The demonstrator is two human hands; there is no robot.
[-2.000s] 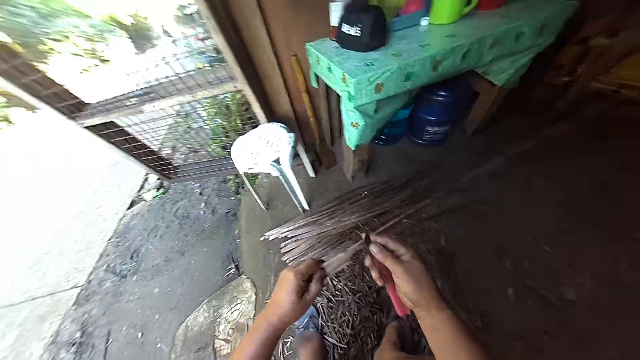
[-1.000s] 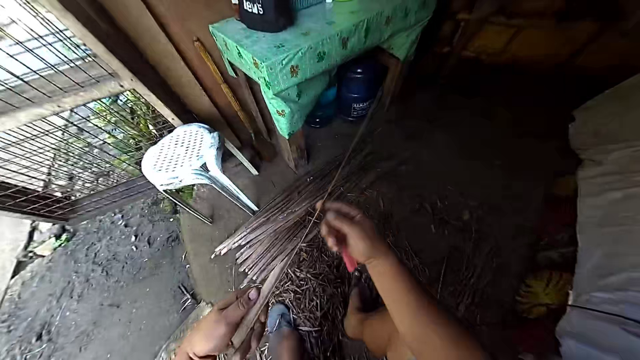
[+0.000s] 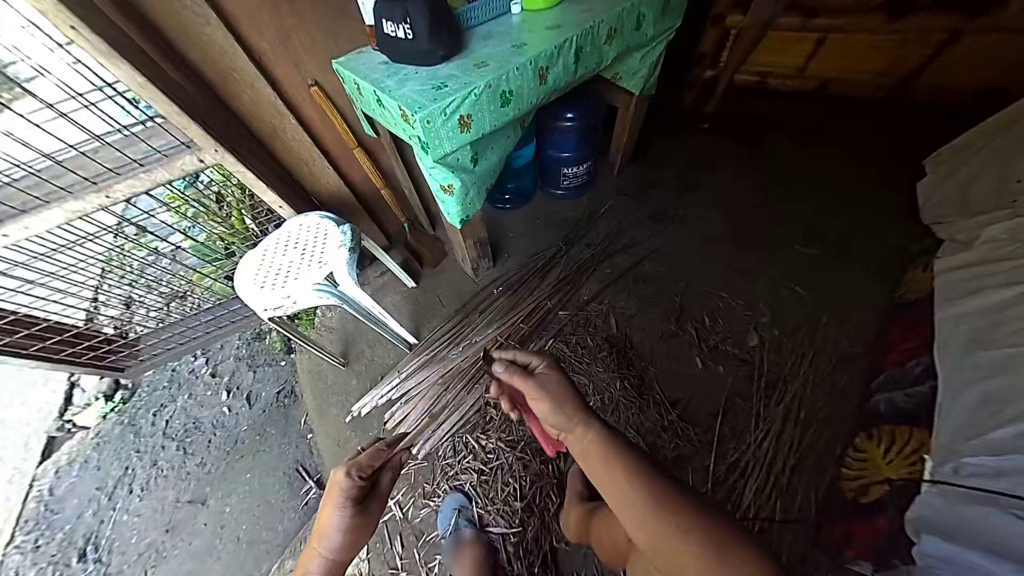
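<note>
My left hand [image 3: 364,480], low left of centre, pinches the pale end of a long thin dried stalk. Right of it, my right hand [image 3: 538,396] is closed around a red-handled hand tool [image 3: 538,424]; its dark metal tip points up and left against the stalk, and its exact kind cannot be told. Behind both hands a bundle of long brown dried stalks [image 3: 472,344] lies on the floor, pale ends toward the lower left. Short cut pieces of stalk [image 3: 520,472] form a heap below my right hand, around my feet.
A white plastic stool [image 3: 296,264] stands left of a table with a green patterned cloth [image 3: 480,104]. A black cap [image 3: 416,30] rests on it; blue water jugs [image 3: 568,148] stand underneath. A broom [image 3: 360,156] leans on the wall. More thin stalks [image 3: 772,432] lie at right, near pale sacking [image 3: 980,320].
My hands were close together two seconds ago, were far apart one second ago, and are nearer each other now. The view has swung right since the first frame.
</note>
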